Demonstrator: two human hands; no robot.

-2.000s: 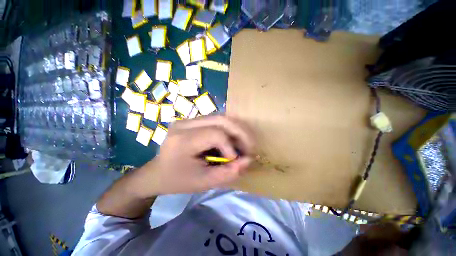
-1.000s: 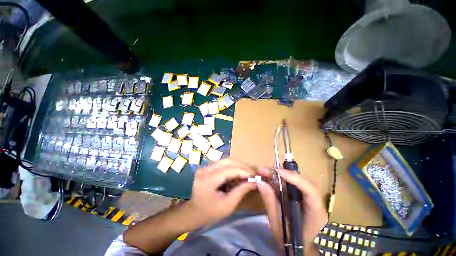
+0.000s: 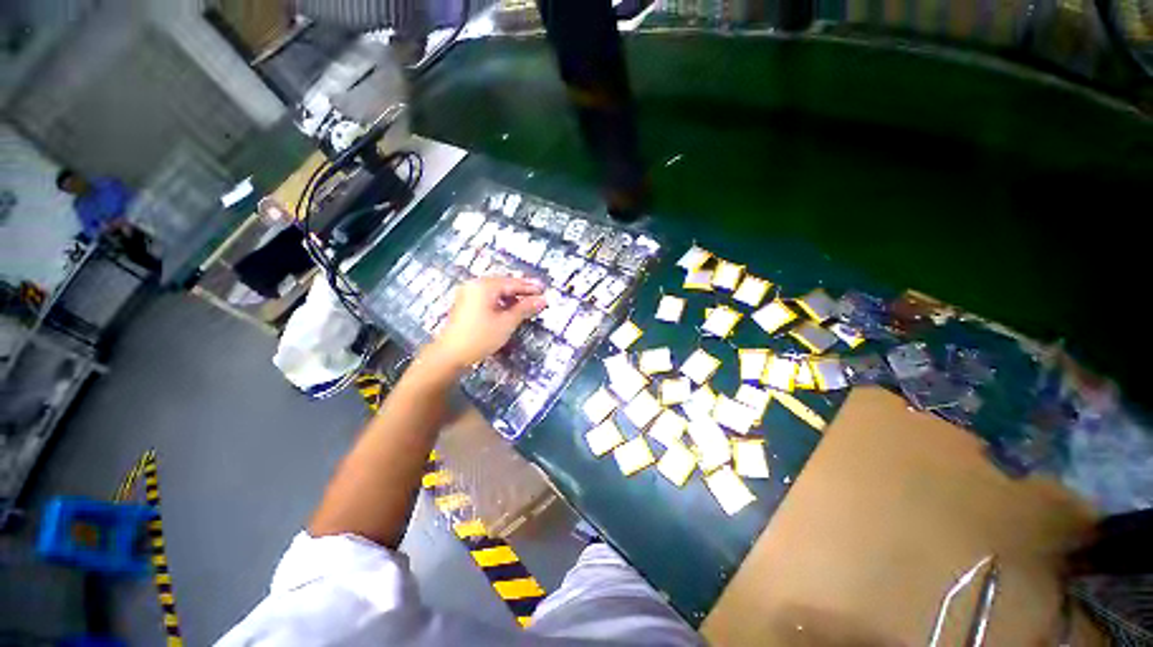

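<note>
My left hand (image 3: pixel 481 322) is over the clear blister tray (image 3: pixel 512 427), fingertips pinched close together above its pockets. Many pockets hold small silver and dark units. I cannot tell whether a unit is between the fingertips. The slim metal tip of the soldering iron (image 3: pixel 982 609) and a thin bent silvery rod (image 3: pixel 957 599) show at the bottom right, over the brown cardboard (image 3: pixel 872 518). The iron's handle and my right hand are out of the picture. White battery cells (image 3: pixel 641 408) with yellow edges lie scattered on the green mat between tray and cardboard.
Dark blue circuit boards (image 3: pixel 913 362) are piled at the cardboard's far edge, beside crumpled clear plastic (image 3: pixel 1113 442). A dark post (image 3: pixel 594 101) stands behind the tray. Black cables (image 3: pixel 331 228) lie beyond the tray. A person (image 3: pixel 101 209) is far left, near a blue stool (image 3: pixel 95 531).
The view has swung left. My left hand has moved from beside my right hand, near the cardboard, to over the tray. My right hand has left the picture.
</note>
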